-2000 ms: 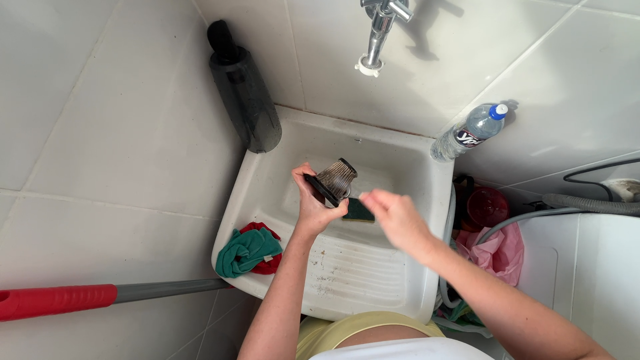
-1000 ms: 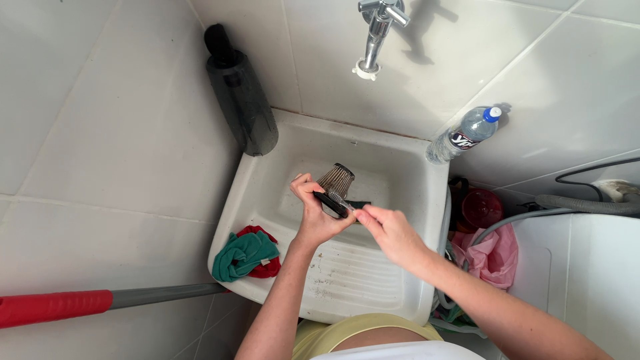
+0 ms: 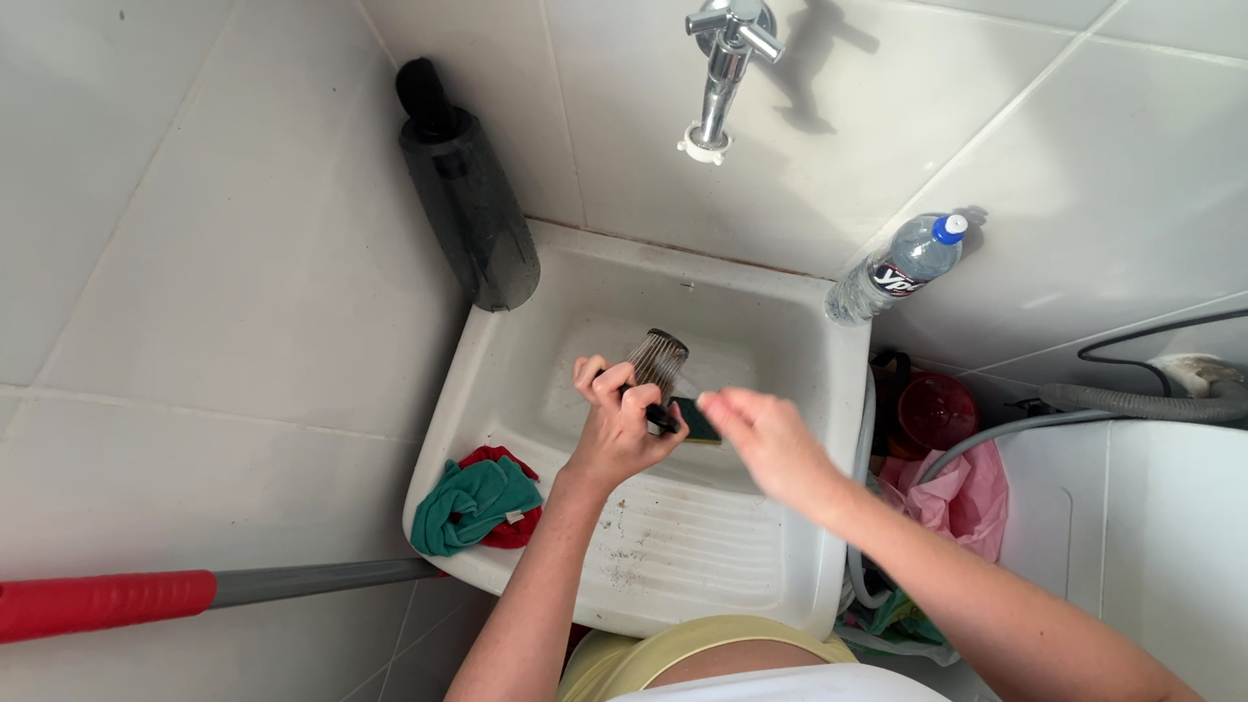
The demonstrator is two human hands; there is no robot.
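Note:
My left hand (image 3: 622, 419) grips a vacuum cleaner's pleated filter (image 3: 659, 361) with a black rim, above the basin of a white laundry sink (image 3: 634, 244). The fingers wrap its black base, and the pleats point up and away from me. To the right of the filter is my right hand (image 3: 765, 439), slightly blurred, its fingers drawn together; whether it pinches something small cannot be told. A dark green scouring sponge (image 3: 698, 421) lies in the basin behind the hands. Dark specks of debris (image 3: 624, 558) lie on the ribbed washboard.
A dark translucent canister (image 3: 473, 210) stands at the back left corner, a clear detergent bottle (image 3: 897, 268) at the back right. Green cloth (image 3: 475, 505) and red cloth lie on the left rim. A chrome tap (image 3: 720, 88) overhangs the sink. Right are hoses, pink fabric (image 3: 960, 497) and a white appliance (image 3: 1170, 517).
My right hand was at the filter's base one second ago and is now apart from it, to the right. My left hand keeps its hold on the filter, which has turned a little.

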